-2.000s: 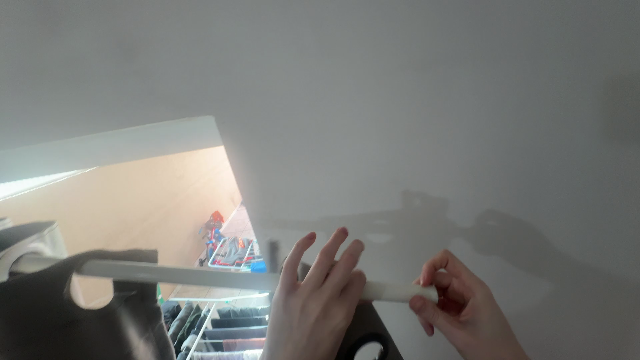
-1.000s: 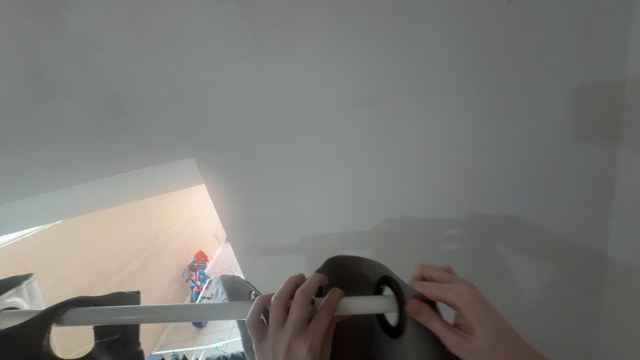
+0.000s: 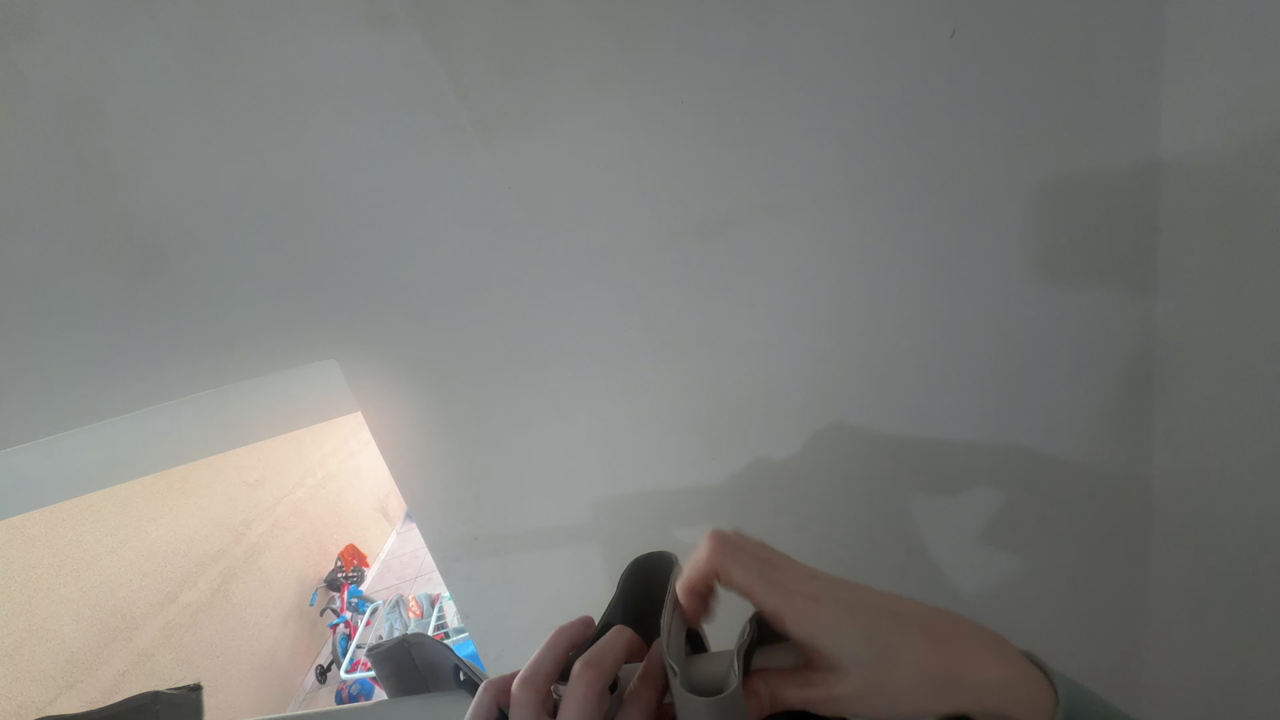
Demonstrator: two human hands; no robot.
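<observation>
A white curtain rod (image 3: 708, 668) passes through a grey eyelet curtain (image 3: 690, 695) whose top is folded around it at the lower middle. My left hand (image 3: 590, 675) grips the rod and the fabric just left of the fold. With thumb and fingers at the rod's right end, my right hand (image 3: 850, 640) holds the curtain's edge; its index finger is raised and blurred. A further dark curtain fold (image 3: 415, 665) stands left of my left hand, and another piece of dark fabric (image 3: 130, 703) shows at the bottom left edge.
A plain grey wall (image 3: 700, 250) fills most of the view, with shadows of the hands on it. Through a window opening (image 3: 190, 600) at lower left are a small child's bicycle (image 3: 343, 610) and a white drying rack (image 3: 360, 645) with laundry on a tiled floor.
Two seconds ago the rod's right end was bare between my right fingers; one second ago a curtain eyelet was over it. Now more folded fabric sits on the rod between my hands.
</observation>
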